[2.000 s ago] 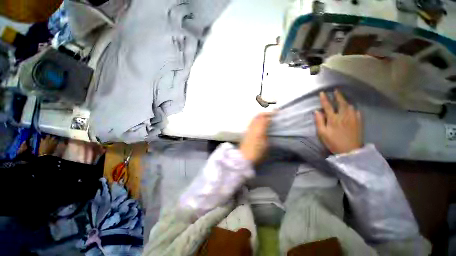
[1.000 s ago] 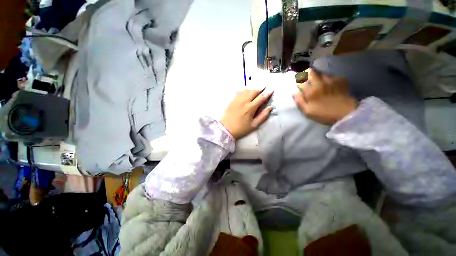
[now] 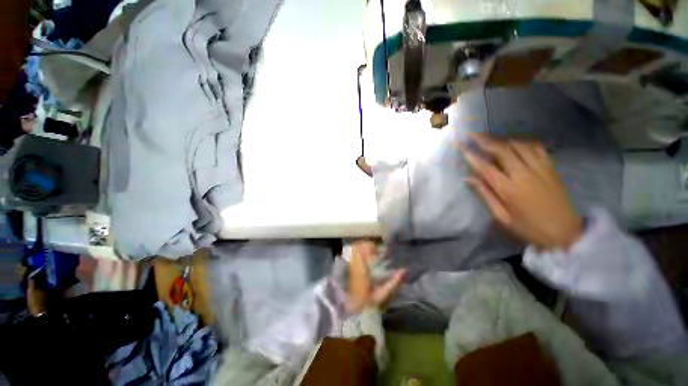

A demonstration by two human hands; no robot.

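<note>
The grey garment panel [image 3: 445, 203] lies on the machine bed to the right of and below the needle area and hangs over the front edge. The sewing machine head [image 3: 490, 38], white with a teal stripe, stands over it. A small brass-coloured piece [image 3: 439, 120] shows under the head. The presser foot and needle are lost in glare. My right hand [image 3: 524, 188] lies on the panel with its fingers apart, slightly blurred. My left hand [image 3: 367, 279] is below the table edge, over my lap, blurred, at the panel's hanging left side; whether it grips cloth is unclear.
A stack of grey cut panels [image 3: 162, 136] lies on the table to the left. Orange-handled scissors [image 3: 179, 290] lie on a brown board at lower left, above a blue-grey bundle of strips [image 3: 166, 347]. A grey motor-like unit [image 3: 53, 177] and a person's arm are at far left.
My left hand has moved from the machine bed down below the table edge. My right hand has shifted right and down from beside the needle area, with its fingers now spread.
</note>
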